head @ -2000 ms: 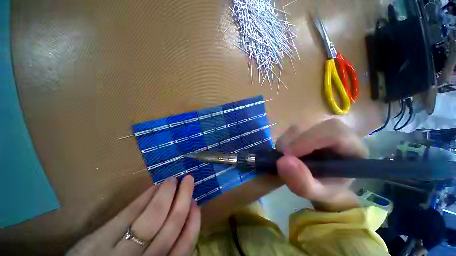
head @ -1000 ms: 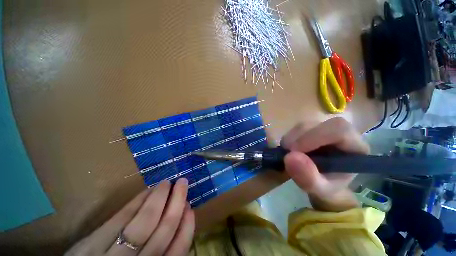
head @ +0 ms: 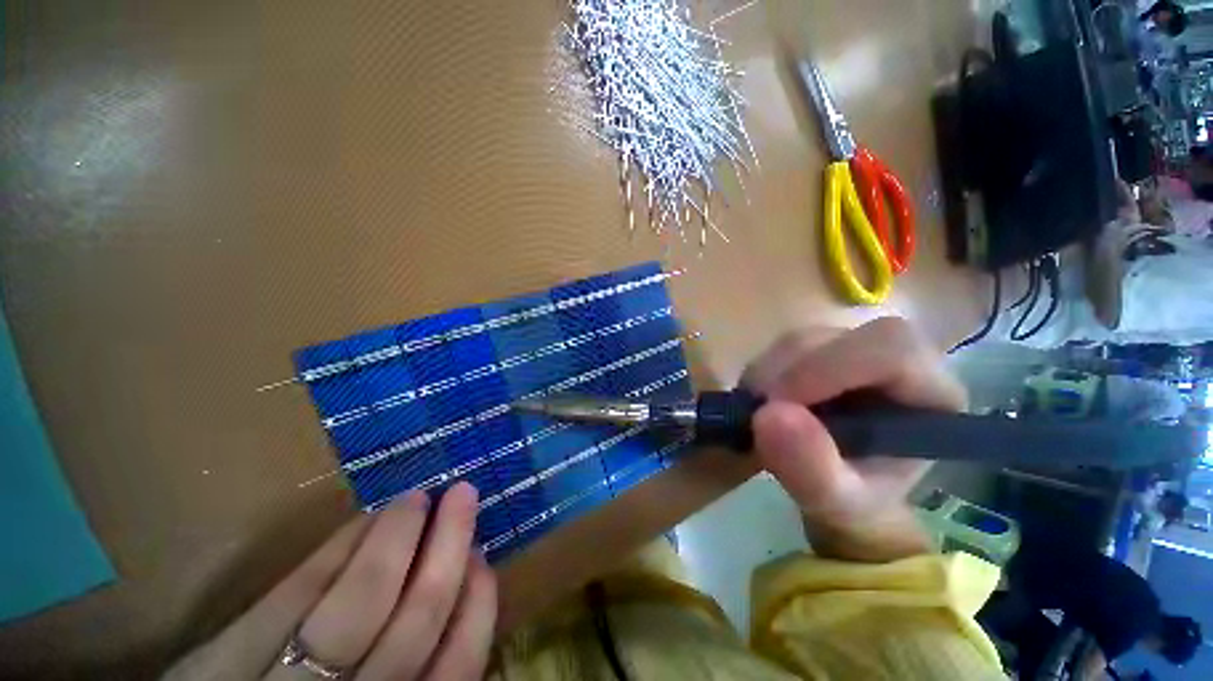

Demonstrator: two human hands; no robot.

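Note:
A blue solar cell string [head: 466, 359] lies tilted on the brown tabletop, crossed by several silvery ribbon lines, with thin ends sticking out past its left and right edges. My right hand [head: 845, 432] holds a black soldering iron [head: 984, 436] like a pen. Its metal tip is at the middle of the string, on or just above a ribbon line; contact is unclear. My left hand [head: 379, 585], with a ring, rests its fingertips on the string's lower left edge. The fingers hold down the edge and hide part of it.
A heap of cut ribbon pieces [head: 655, 100] lies behind the string. Scissors [head: 858, 200] with yellow and red handles lie at the upper right. A black box [head: 1024, 146] with cables is further right. A teal sheet [head: 40, 492] is at the left. People are partly visible at the far right.
The whole view has shifted, so the things appear further left. Relative to the string, the iron's tip has moved right along the middle ribbon line. My left hand keeps its place on the edge.

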